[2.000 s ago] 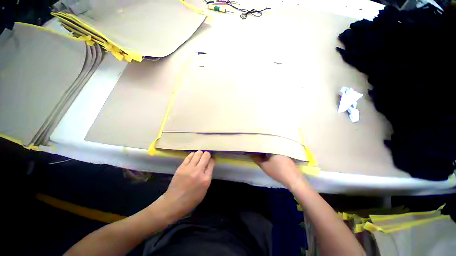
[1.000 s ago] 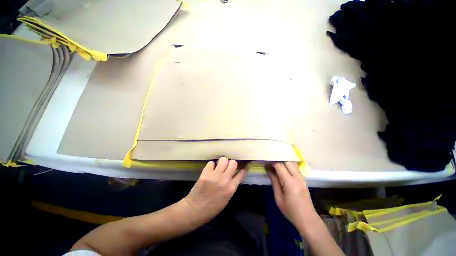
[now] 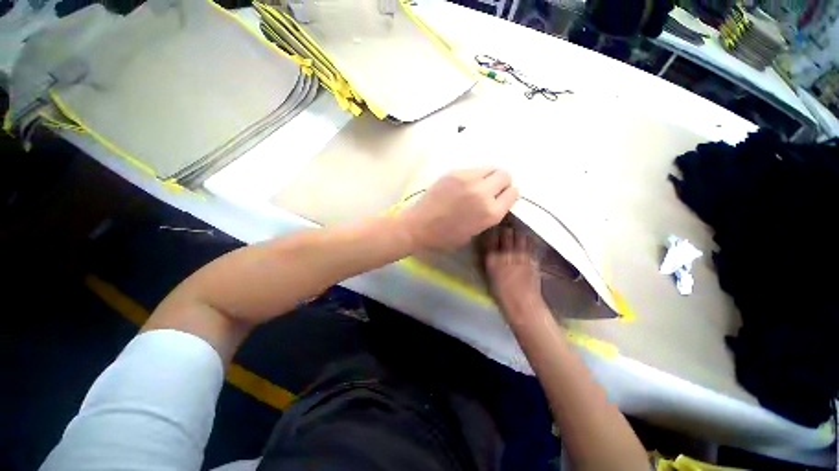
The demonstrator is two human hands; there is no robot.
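Observation:
A beige bag panel (image 3: 561,225) with yellow edging lies at the table's front edge, its open lower edge lifted into a gap. My left hand (image 3: 463,210) pinches the raised upper layer at the middle of the opening. My right hand (image 3: 511,262) reaches into the opening, its fingers partly hidden in the shade inside; whether it grips anything there cannot be told.
Panel stacks with yellow edges (image 3: 198,87) lie at the left, with another stack (image 3: 377,60) beside them. A dark cord (image 3: 543,92) lies at the back. A crumpled white scrap (image 3: 681,263) is next to a black fabric heap (image 3: 782,267) at the right.
My left hand has moved up from the front edge and raised the upper layer. My right hand has gone into the opening. The view has shifted and shows more of the room.

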